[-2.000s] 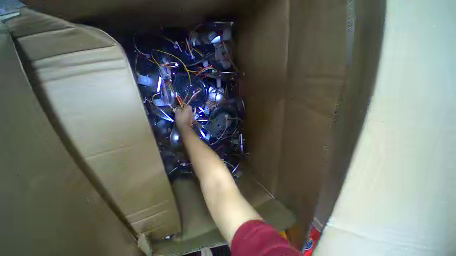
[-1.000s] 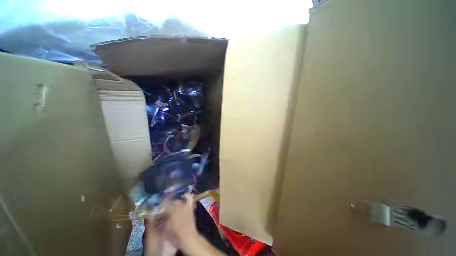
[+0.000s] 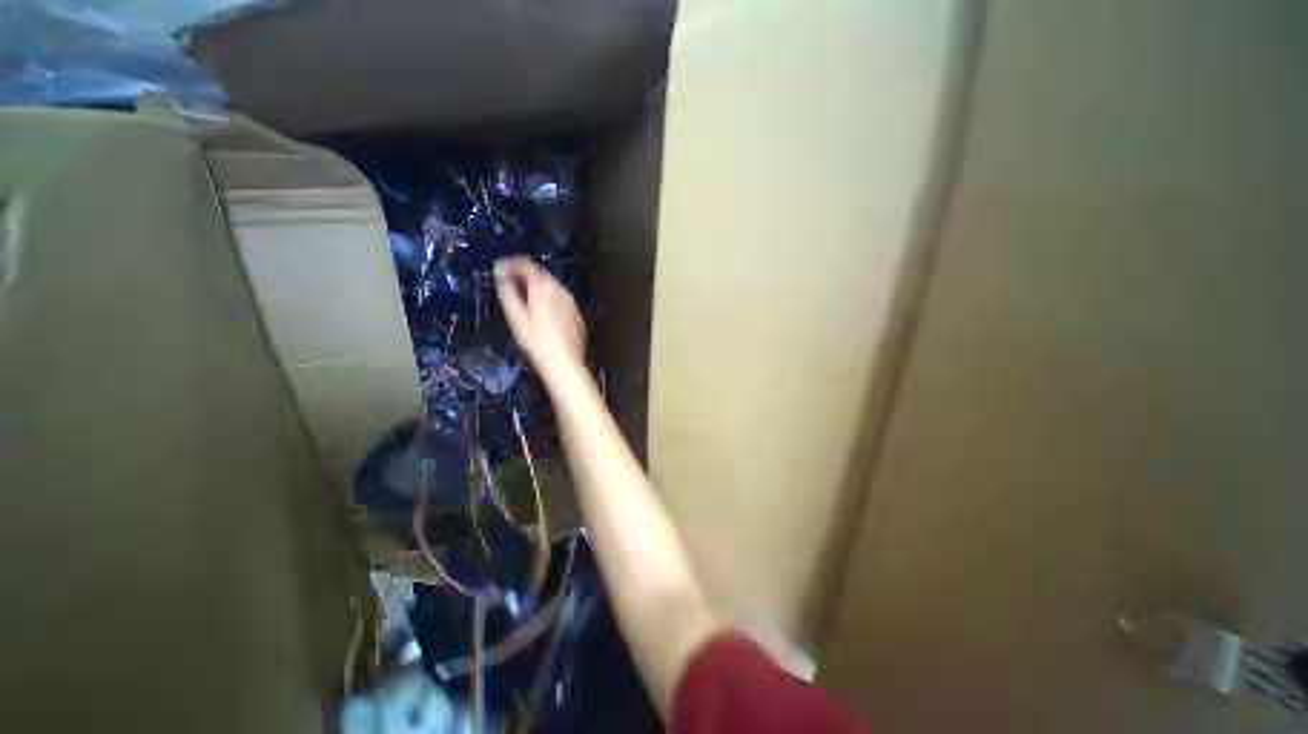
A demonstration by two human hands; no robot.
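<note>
My right hand reaches over the dark wired parts in the deep cardboard carton. Its fingers look loosely apart; no part shows in it, though it is slightly blurred. Nearer to me, at the lower left, is a bunch of wired subassemblies. It has a round black housing, trailing orange, yellow and pale wires, and pale pieces low down. The bunch is above the carton's near edge. My left hand cannot be made out; what holds the bunch does not show.
A bent cardboard flap stands left of the opening, with a larger cardboard panel beside it. A tall flap and another cardboard face stand at the right. Clear plastic sheeting lies at the far left.
A second ago both hands were together at the near edge with a bunch of parts. Now my right hand is back inside the carton, apart from the bunch, which stays near the lower left.
</note>
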